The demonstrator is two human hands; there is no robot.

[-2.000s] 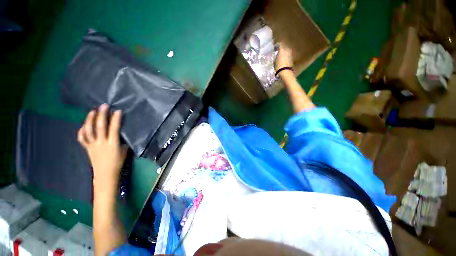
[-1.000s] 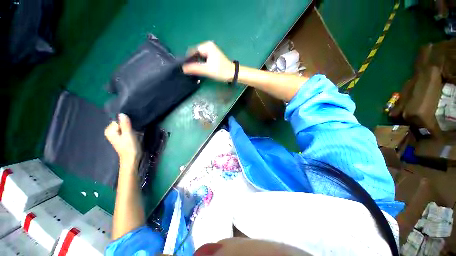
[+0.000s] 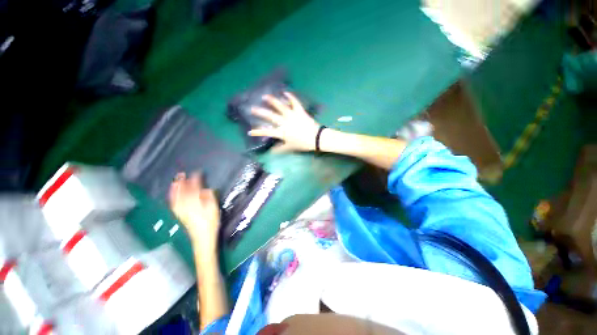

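A folded dark mailer point(image 3: 243, 105) lies on the green table, and my right hand point(image 3: 286, 125) rests over it with the fingers spread. My left hand point(image 3: 195, 201) is over the near part of the flat pile of dark mailers point(image 3: 177, 149); it is blurred, with the fingers slightly bent, and I see nothing held in it. The shiny flap edges point(image 3: 252, 196) of the pile face me, with white marks on them.
White boxes with red bands point(image 3: 131, 288) are stacked at the lower left. Dark parcels point(image 3: 112, 49) lie at the upper left. A tan sheet point(image 3: 484, 23) is at the table's far right end. An open brown carton point(image 3: 461, 124) stands beyond the table edge. Small white scraps lie on the table.
The mailer has gone from being folded between both hands to lying smaller and flat under my spread right hand. My left hand has moved off it to the pile. The view has shifted left.
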